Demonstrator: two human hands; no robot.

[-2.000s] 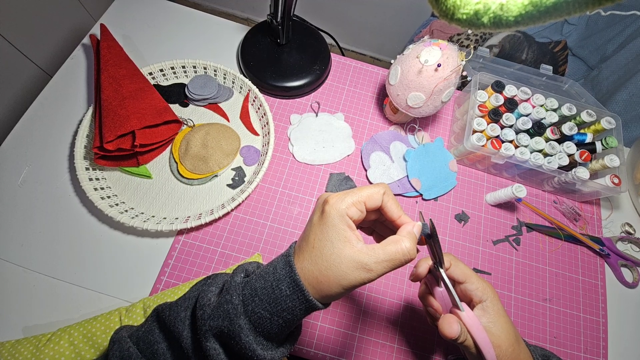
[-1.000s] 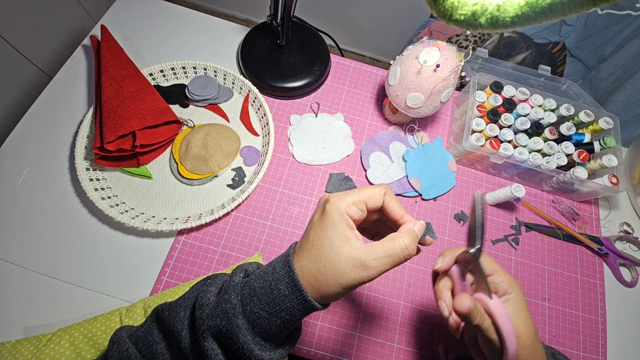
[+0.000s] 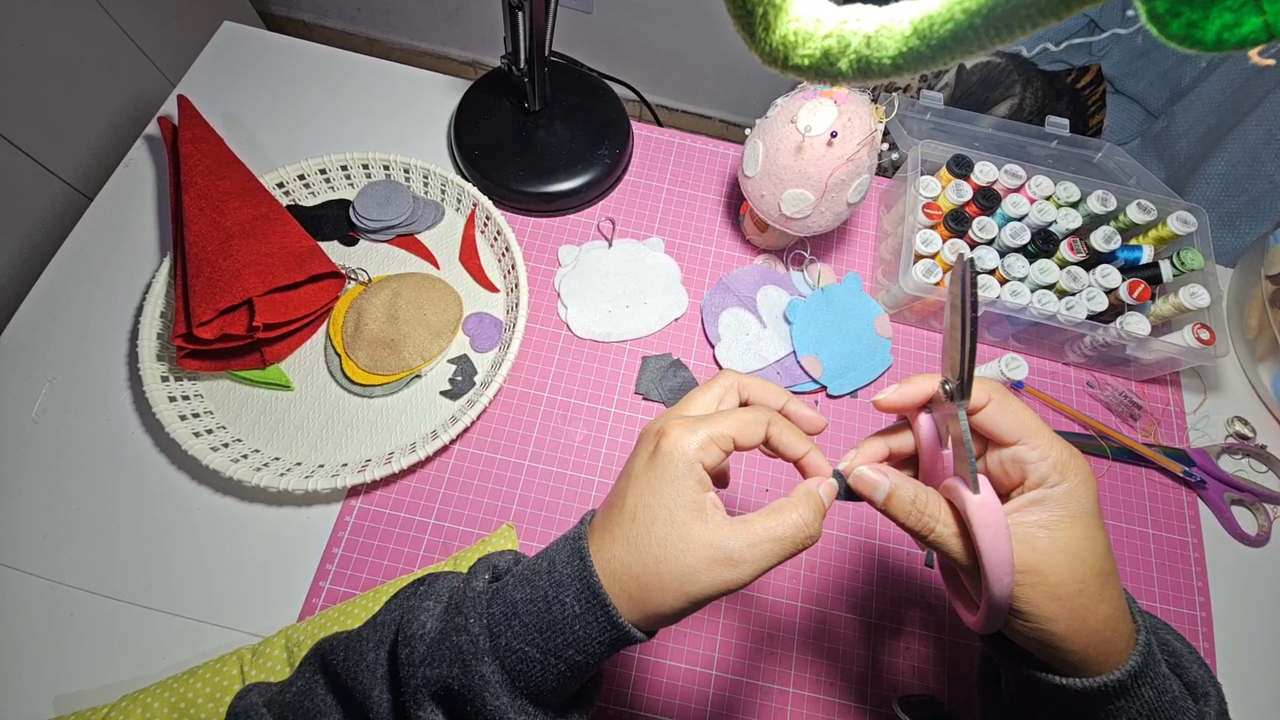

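Observation:
Between thumb and index finger, my left hand pinches a small dark grey felt piece. The fingertips of my right hand touch the same piece, while pink-handled scissors hang on that hand with the blades pointing up. Just beyond my left hand lies a dark grey felt scrap on the pink cutting mat. Behind the hands are a white felt shape with a loop, a blue felt animal head and a lilac and white felt piece.
A white woven tray at left holds red felt and other felt cutouts. A black lamp base, a pink mushroom pincushion and a clear box of thread spools stand behind. Purple-handled scissors lie at right.
My right hand has turned and come to the felt piece, its fingertips now touching it. The scissors, earlier at the piece, now point upward. My left hand still pinches the felt.

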